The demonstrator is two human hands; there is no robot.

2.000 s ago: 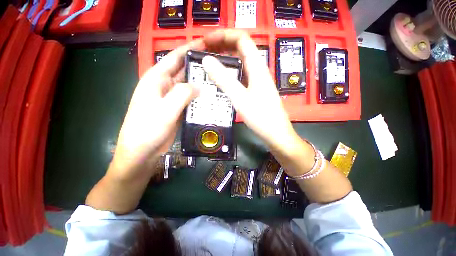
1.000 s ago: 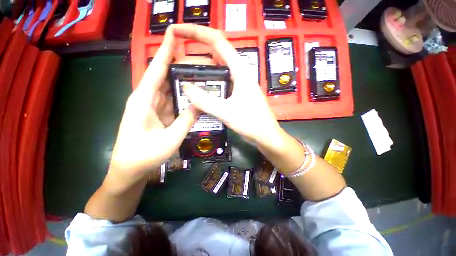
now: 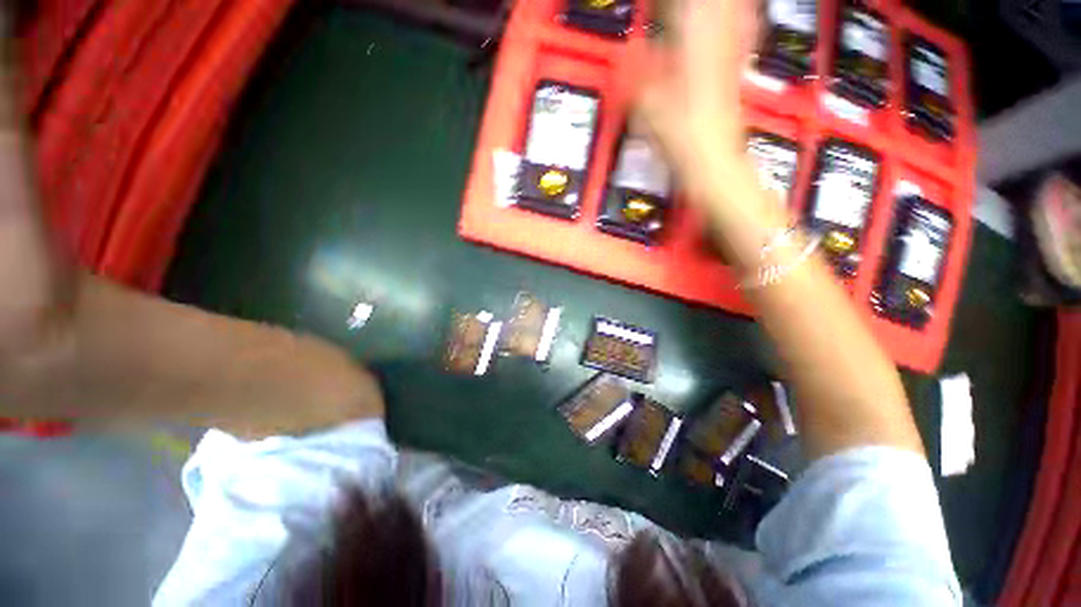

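The red foam tray [image 3: 593, 255] lies tilted at the upper right and holds several black handset units [image 3: 557, 142] with white printed faces and gold discs. My right hand [image 3: 693, 101] is blurred over the tray's middle pockets; whether it holds anything cannot be told. My left hand [image 3: 30, 225] is blurred and cut off by the left edge, in front of the red stack; its fingers are not clear. Several dark brown batteries(?) [image 3: 620, 350] with white edge strips lie on the green mat in front of the tray.
Thick red foam stacks [image 3: 178, 131] stand at the left, and another red stack [image 3: 1049, 474] is at the right edge. A white paper strip [image 3: 955, 425] lies on the mat at right. A small white piece [image 3: 360, 314] lies left of the batteries. The fan base [image 3: 1055, 237] is at the right edge.
The view has turned and shifted left. My hands have parted: the left has gone to the far left, the right over the tray. The handset between them is no longer seen there.
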